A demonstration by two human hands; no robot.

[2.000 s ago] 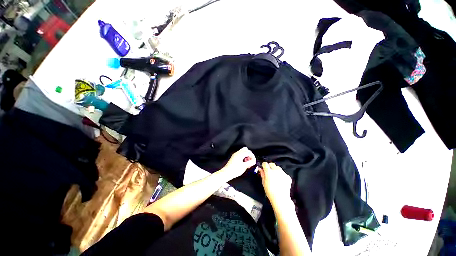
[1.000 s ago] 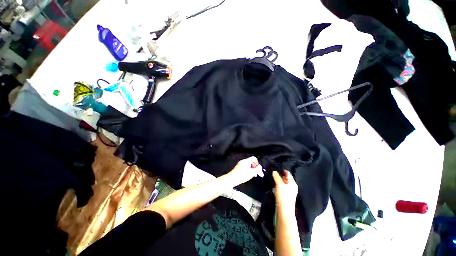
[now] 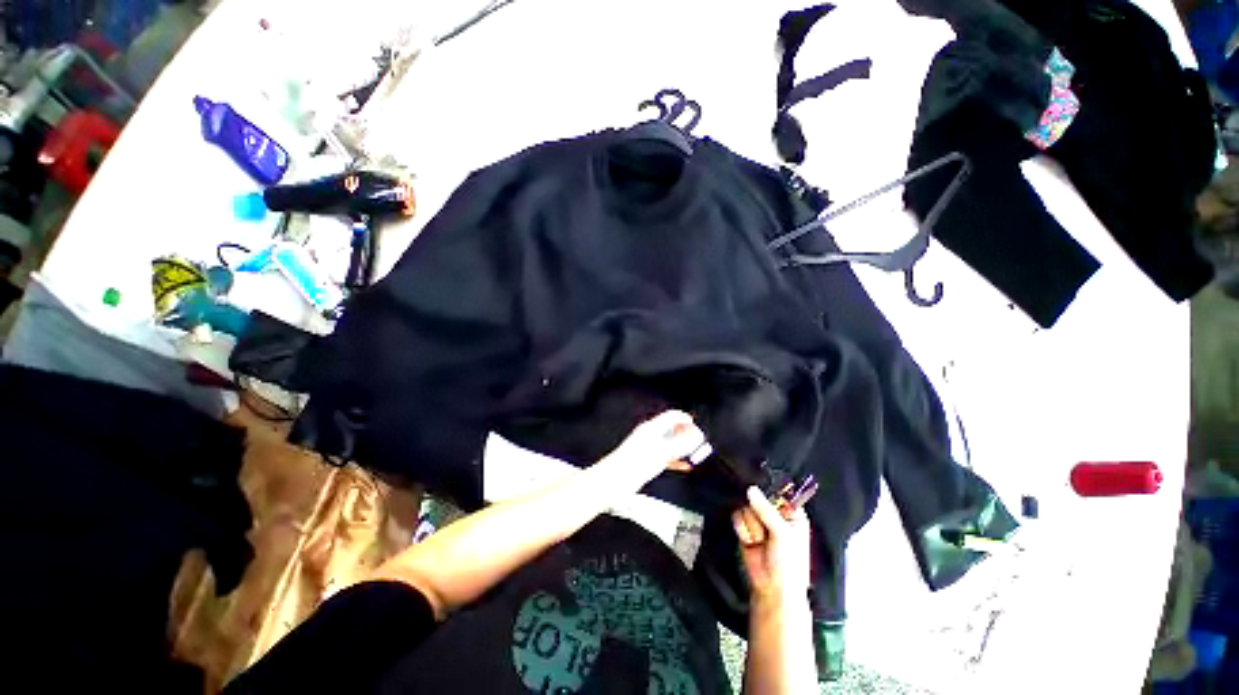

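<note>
A black sweatshirt (image 3: 544, 272) lies flat on the white table, neck away from me, its lower hem bunched near my hands. My left hand (image 3: 663, 445) is closed on the hem, with a small pale piece, maybe a label, at its fingertips. My right hand (image 3: 768, 527) is just to the right, fingers curled around small snips (image 3: 795, 494) with an orange and purplish look. The cloth between my hands is dark, so the exact grip is hard to see.
A grey hanger (image 3: 870, 255) lies over the right sleeve. A red thread spool (image 3: 1116, 478) and black garments (image 3: 999, 177) are at right. A black hair dryer (image 3: 340, 194), purple bottle (image 3: 242, 141), dark pile (image 3: 109, 530) and brown satin-like cloth (image 3: 313, 543) are at left.
The view has shifted, so the table things sit further left or higher. My right hand has moved slightly down from the hem, and the snips now show in it.
</note>
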